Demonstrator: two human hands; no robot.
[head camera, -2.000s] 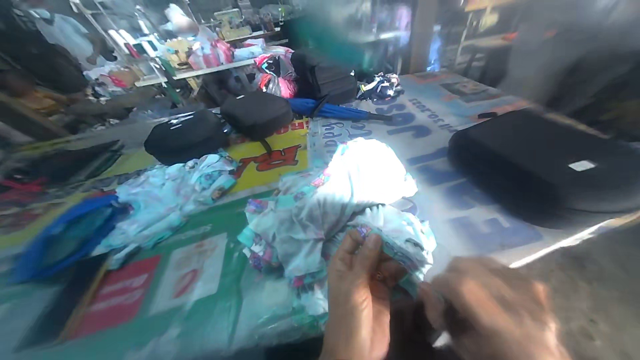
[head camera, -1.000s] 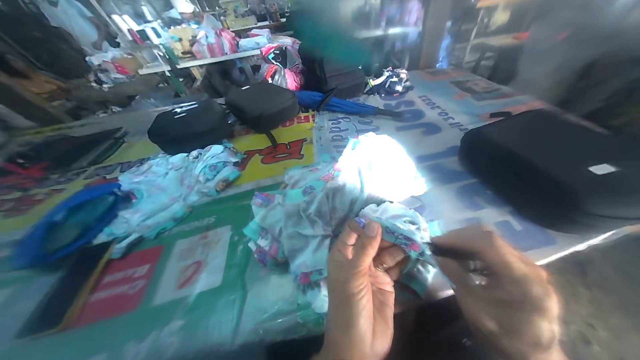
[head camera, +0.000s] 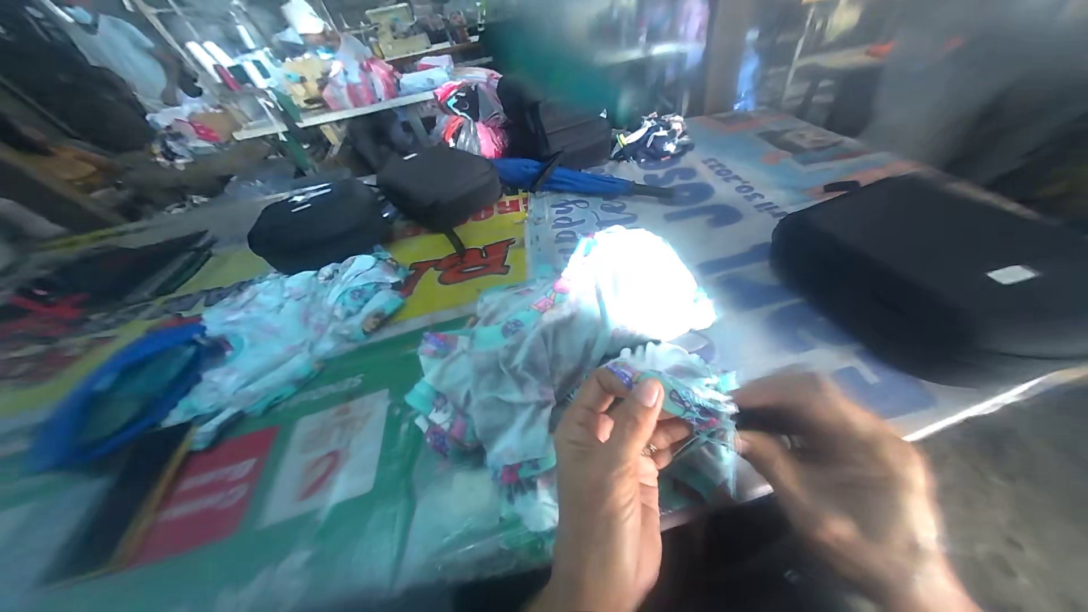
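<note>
A bunched, light-coloured garment with a patterned teal and purple trim (head camera: 518, 382) lies in front of me, part of it in bright sun. My left hand (head camera: 625, 450) pinches the garment's gathered edge between thumb and fingers, palm turned up. At the right end of that edge is my right hand (head camera: 841, 476), blurred, its fingertips close together near some loose threads; whether they grip a small dark tool or the threads cannot be made out. A second pile of similar pale teal fabric (head camera: 289, 327) rests farther left, beside a blue-rimmed mesh item (head camera: 127, 399).
A large black case (head camera: 935, 280) stands at the table's right side. Two smaller black cases (head camera: 319, 223) (head camera: 438, 183), a folded blue umbrella (head camera: 578, 180) and a dark cloth bundle (head camera: 653, 138) are farther back. A person (head camera: 127, 55) is at the far left, beyond printed banners covering the table (head camera: 340, 527).
My left hand keeps its pinch on the garment's edge. The right hand has stayed close to that edge, blurred in each frame, with its fingers shifting slightly. The piles and cases look unmoved.
</note>
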